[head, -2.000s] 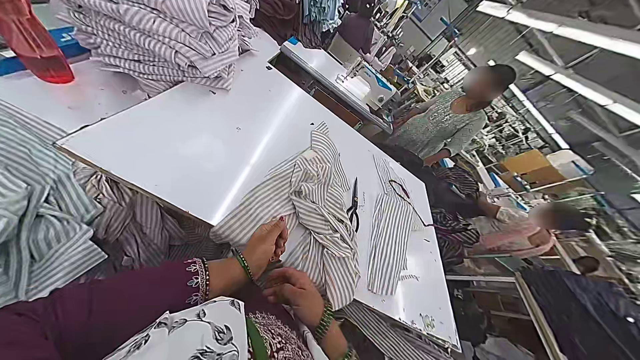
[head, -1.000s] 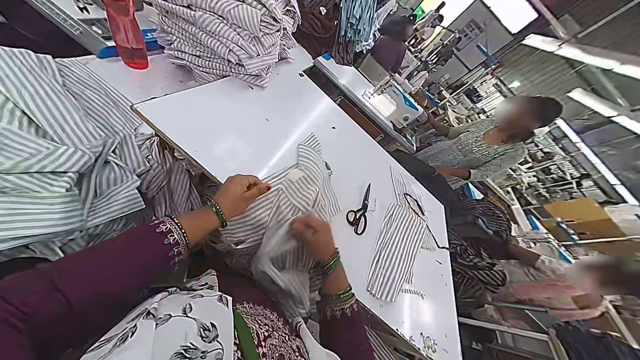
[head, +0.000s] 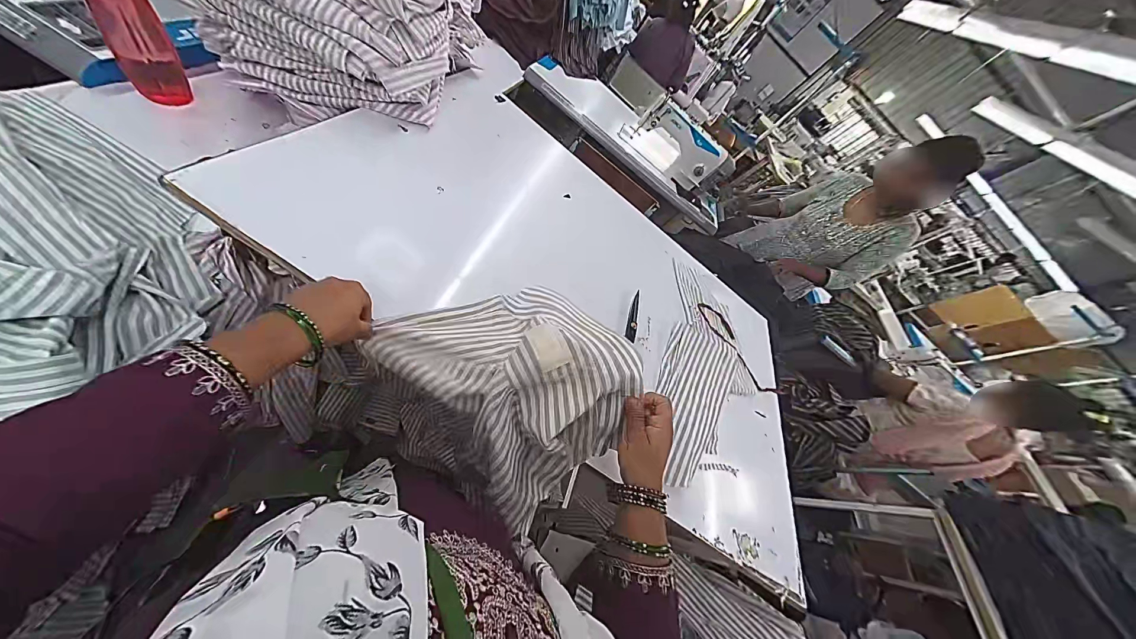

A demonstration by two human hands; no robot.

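A grey-and-white striped garment (head: 497,373) is stretched between my hands at the front edge of the white table (head: 382,213). My left hand (head: 333,311) grips its left end, and my right hand (head: 646,435) pinches its right side. A small pale patch (head: 550,348) shows on the cloth. Just beyond the garment lies a pair of scissors (head: 633,318); one dark blade shows and the handles are hidden under the fabric. Right of my right hand, a flat striped cloth piece (head: 697,390) rests on the table, with a dark cord loop (head: 717,321) on its far part.
A folded striped stack (head: 346,53) stands at the back left beside a red bottle (head: 146,53). Striped cloth (head: 80,240) is heaped at the left. A sewing machine (head: 679,142) stands beyond the table. One person (head: 825,222) is behind it, another (head: 941,435) at the right.
My hands have moved apart, and the garment, bunched up earlier, is now spread between them. It now covers the scissors' handles, which showed before.
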